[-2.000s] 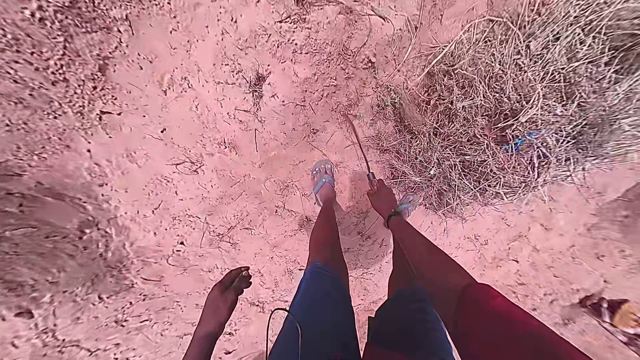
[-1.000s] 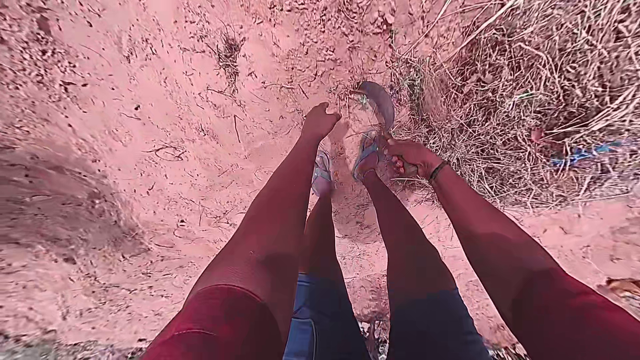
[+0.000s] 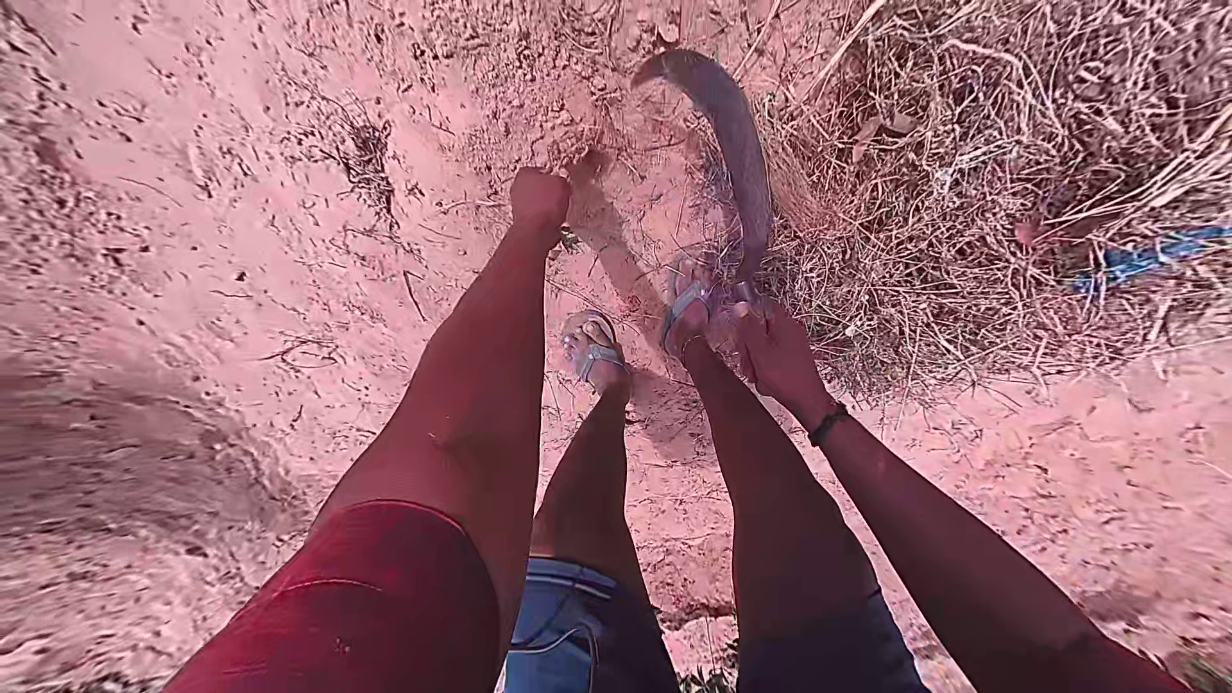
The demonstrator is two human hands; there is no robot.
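My right hand point(image 3: 778, 351) grips the handle end of a sickle, its fingers closed beside my right foot. The sickle's curved blade point(image 3: 736, 144) points away from me, its tip hooking to the left, along the edge of the dry grass. My left hand point(image 3: 541, 200) is stretched forward, low over the sandy ground, with its fingers curled. Small green leaves point(image 3: 570, 241) show just beside its wrist; whether the fingers hold anything cannot be told. Most of the sickle's handle is hidden by my right hand.
A heap of dry grass point(image 3: 924, 202) fills the upper right, with a blue strip of material point(image 3: 1155, 258) on it. My feet in flip-flops point(image 3: 595, 351) stand between my hands. A small dry tuft point(image 3: 366, 159) grows at the upper left of the reddish ground.
My left hand has come up from the lower left, past my feet, and its fingers have curled. The sickle's blade has turned so that its broad side shows. My right hand stays on its handle.
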